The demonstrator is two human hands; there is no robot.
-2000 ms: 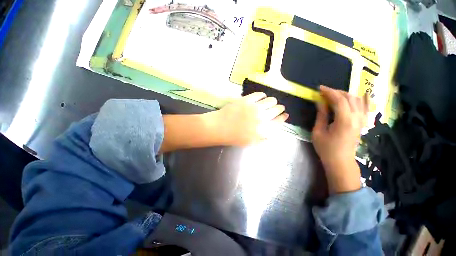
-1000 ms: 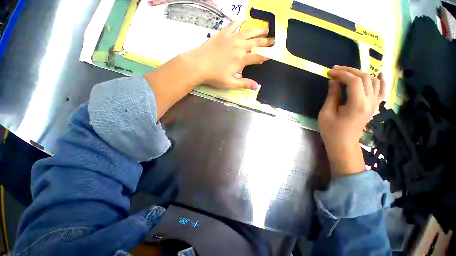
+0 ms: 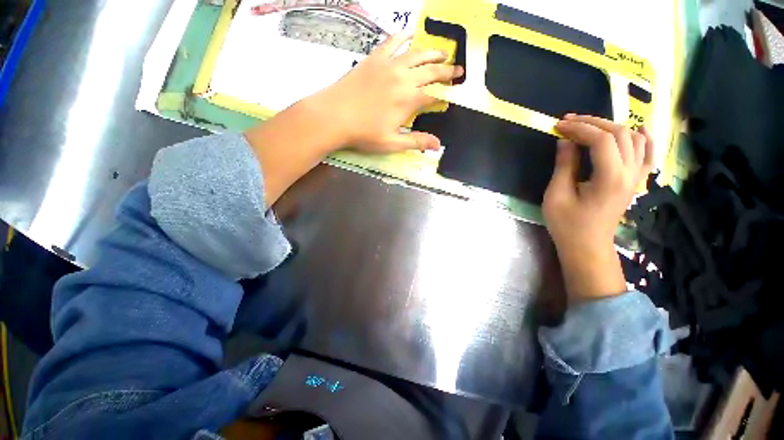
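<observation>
The white sewing template [image 3: 232,60] lies flat, with green and yellow taped edges. A yellow template flap [image 3: 516,113] with windows lies over a black fabric panel [image 3: 507,155]. The panel shows through the windows and below the flap's lower bar. My left hand [image 3: 374,94] lies palm down, fingers spread, on the flap's left part and the board, holding nothing. My right hand [image 3: 595,176] pinches the flap's lower edge between thumb and fingertips, above the panel's right part. The palm hides the panel's right end.
A black pile of cut pieces [image 3: 731,129] is at the right, with loose strips in front. The shiny steel table [image 3: 378,258] lies between my forearms. A reddish-grey print [image 3: 322,30] is on the board. A blue edge [image 3: 19,47] shows at the far left.
My left hand has moved up and left from the panel's lower left onto the flap's left part. More black panel shows below the flap. My right hand stays at the flap's lower edge.
</observation>
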